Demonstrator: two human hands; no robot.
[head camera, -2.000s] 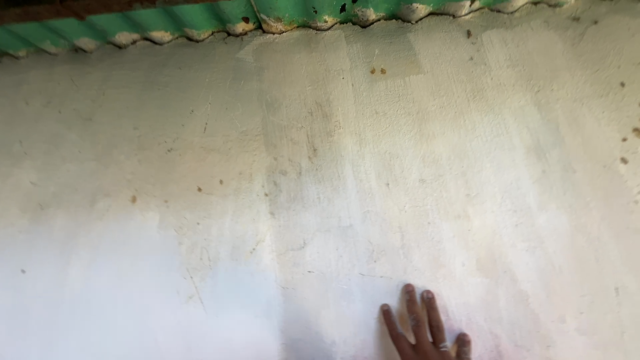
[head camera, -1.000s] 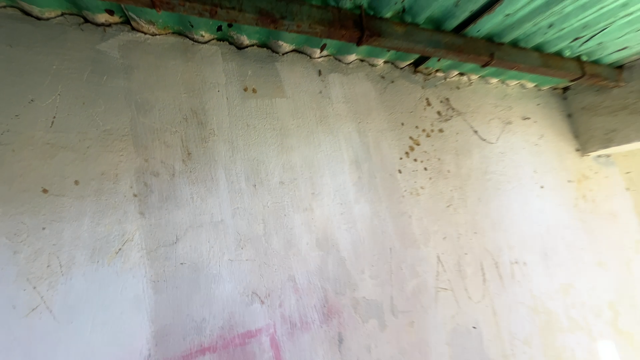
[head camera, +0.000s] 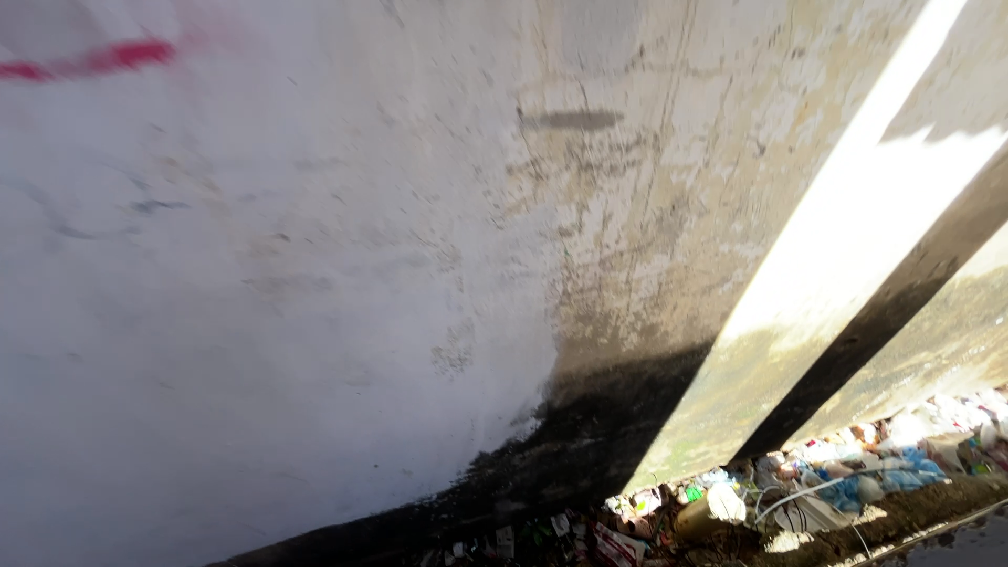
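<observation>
Neither of my hands shows in the view now. A plastered wall (head camera: 315, 315) fills most of the frame. Its left and middle part has a pale whitish coat, which ends in a ragged edge above a black band (head camera: 598, 425) low on the wall. To the right of the coat the surface is beige, stained and flaking, with a grey oblong smear (head camera: 579, 120). A pink-red streak (head camera: 118, 59) crosses the upper left. What my hands hold or touch cannot be seen.
Litter (head camera: 850, 488), with plastic bags and wrappers, lies along the wall's foot at the lower right. A sunlit strip (head camera: 819, 236) and a dark slanting strip (head camera: 882, 331) cross the wall. A ledge-like edge (head camera: 937, 528) runs beside the litter.
A hand with spread fingers was against the wall two seconds ago; it is out of view now. The view has swung from the green corrugated roof edge down to the wall's foot.
</observation>
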